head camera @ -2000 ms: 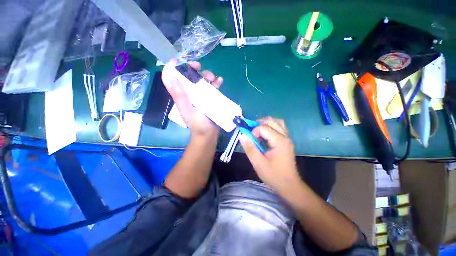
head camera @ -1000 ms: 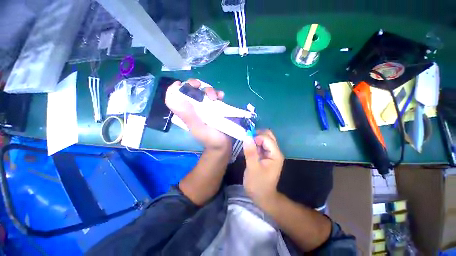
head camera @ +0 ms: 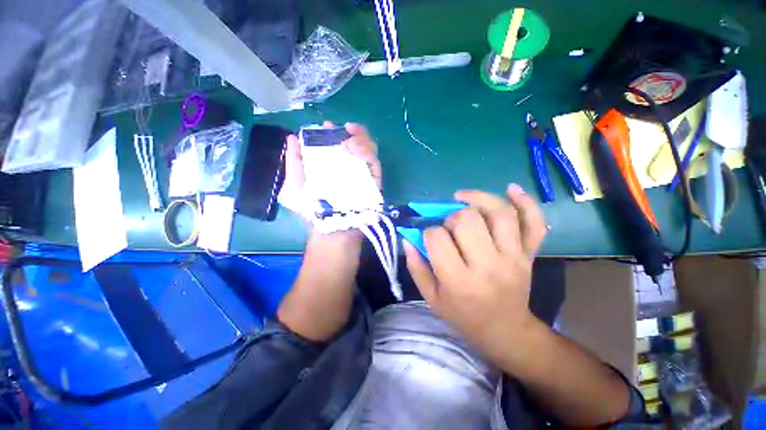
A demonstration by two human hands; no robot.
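My left hand point(head camera: 296, 180) holds a white case point(head camera: 340, 172), likely a power bank, flat over the bench's front edge. A dark window shows at the case's far end. White leads point(head camera: 384, 243) hang from its near end. My right hand point(head camera: 483, 260) holds the light-blue flush cutters point(head camera: 420, 216), their handles spread. The cutters' dark jaws point left at the near end of the case. Whether the jaws touch the case or a lead cannot be told.
A black phone point(head camera: 262, 172), a tape roll point(head camera: 181, 222) and clear bags point(head camera: 323, 67) lie left. Dark-blue cutters point(head camera: 552, 158), an orange-and-black tool point(head camera: 626, 180), a fan point(head camera: 659, 71) and a green-rimmed spool point(head camera: 517, 46) are right. A pale bar point(head camera: 218, 46) slants in at upper left.
The case has turned from slanting right to nearly straight, its near end now facing me. My right hand has moved right and opened wider around the cutters, which now point left.
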